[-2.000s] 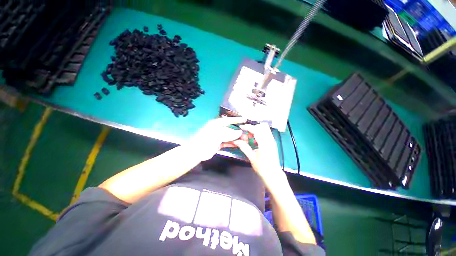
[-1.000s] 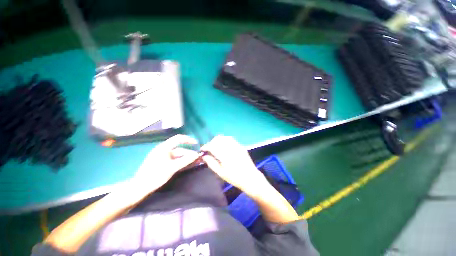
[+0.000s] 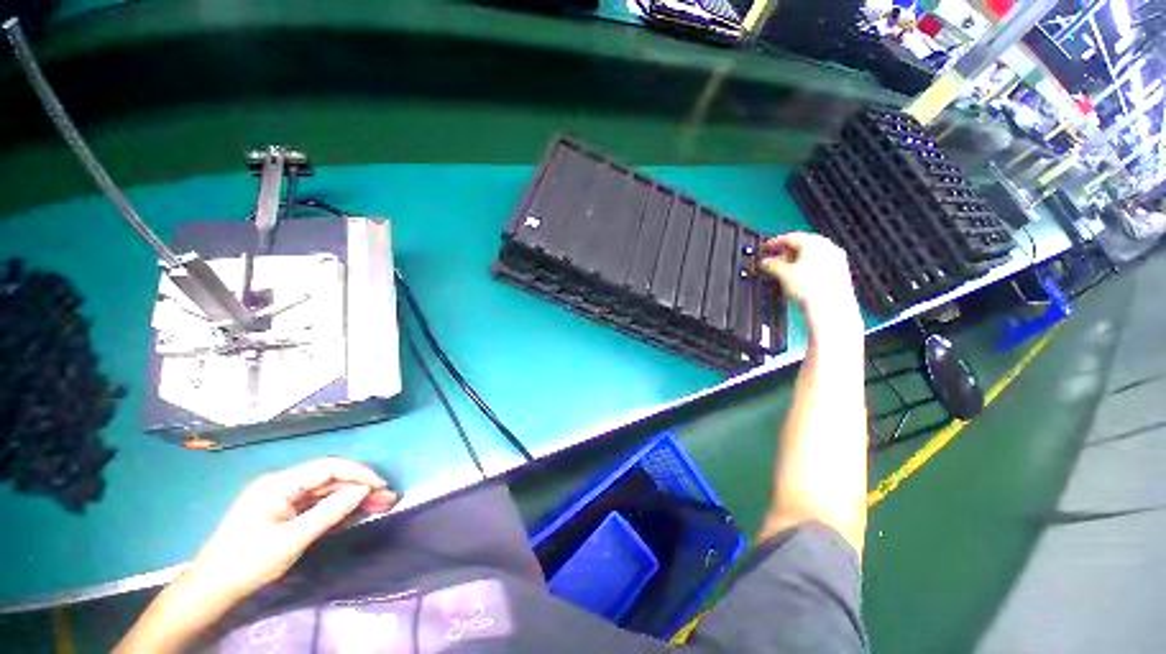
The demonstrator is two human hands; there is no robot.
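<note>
My left hand (image 3: 301,514) is at the bench's front edge, in front of the fixture. Its fingers are curled with the thumb near them, and no part shows clearly in it. My right hand (image 3: 803,271) reaches to the right end of the top black tray (image 3: 627,233). Its fingertips are pinched close at a slot there; whether they hold a small part cannot be told. Small bright spots show in slots along the tray's right end. The tray lies on a stack.
The grey fixture (image 3: 275,345) with a white top, metal clamp and slanting ribbed rod (image 3: 90,147) stands left. A black parts heap (image 3: 51,383) is at far left. Black cables (image 3: 448,371) cross the bench edge. Another tray stack (image 3: 895,211) is right; a blue bin (image 3: 691,479) is below.
My hands, together at the bench edge before, are now apart. My right hand has moved out to the tray's right end; my left hand stays near the edge. The view has turned right.
</note>
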